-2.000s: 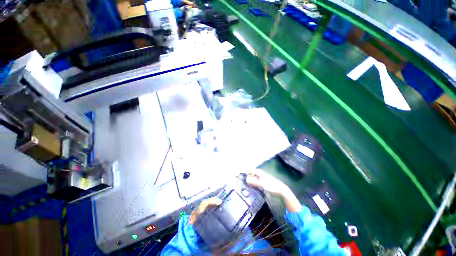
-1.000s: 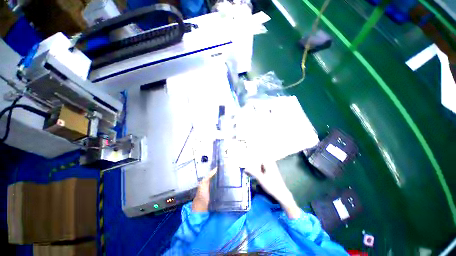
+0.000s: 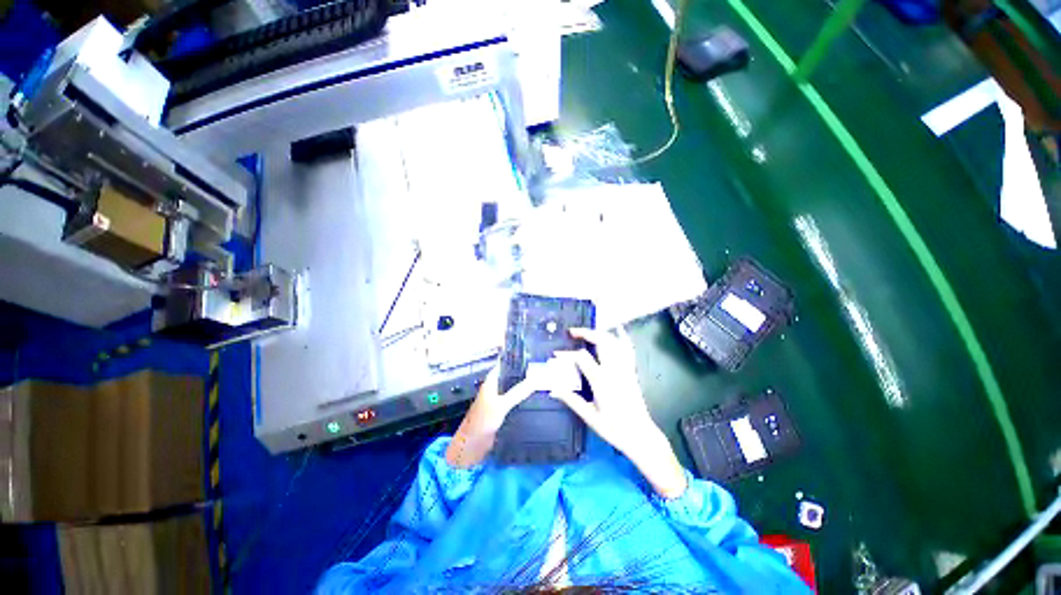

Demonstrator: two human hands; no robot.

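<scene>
A black plastic housing [image 3: 543, 430] is held upright in the picture in front of my chest, its ribbed inside facing up. My left hand [image 3: 500, 407] grips its left edge, with the fingers reaching over its middle. My right hand [image 3: 611, 378] lies over its right side, fingertips on its upper half near a small round light spot. Both hands are bare, with blue sleeves. Whether a small part is between the fingers cannot be told.
Two black housings with white labels [image 3: 738, 312] [image 3: 748, 437] lie on the green bench [image 3: 814, 384] at right. A white gantry machine [image 3: 314, 267] stands at left. A pale sheet or tray [image 3: 617, 250], crinkled plastic [image 3: 588, 153], a red tray [image 3: 791, 558] and a small white square [image 3: 811, 513] also show.
The housing has turned from tilted to straight, and its ribbed inside now shows. Both hands have come together over its middle. The view has shifted.
</scene>
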